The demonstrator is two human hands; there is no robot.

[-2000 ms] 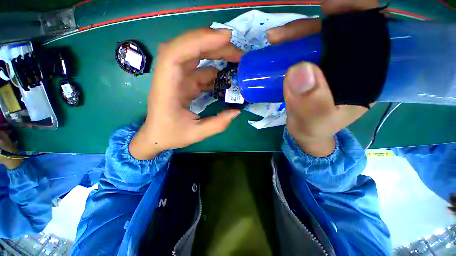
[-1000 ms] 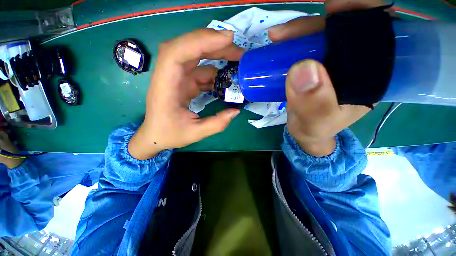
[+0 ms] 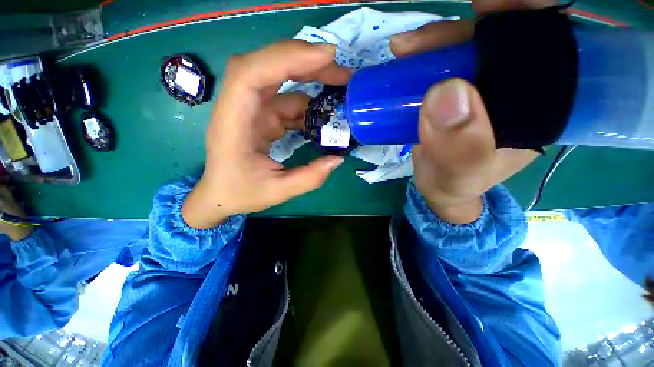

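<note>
My left hand (image 3: 247, 136) holds a round black watch module (image 3: 324, 122) by its edge between thumb and fingers. A white label (image 3: 335, 134) shows on the module. My right hand (image 3: 459, 136) grips a large dispensing syringe (image 3: 401, 100), blue at the front and paler blue behind, with a wide black wrap (image 3: 527, 79) round it. The syringe's blue front end is at the module's right side and covers part of it. The needle tip is hidden or too small to tell. A crumpled white wipe (image 3: 366, 36) with blue spots lies under the hands.
One module (image 3: 184, 79) lies on the green bench (image 3: 143, 158) left of my hands, a smaller one (image 3: 97, 132) further left. A tray (image 3: 68, 161) with dark parts stands at far left. A cable (image 3: 548, 175) runs at right. People in blue sleeves (image 3: 43, 276) are at both sides.
The syringe and my right hand have shifted slightly right, and more of the module shows. My left hand still holds the module in nearly the same place.
</note>
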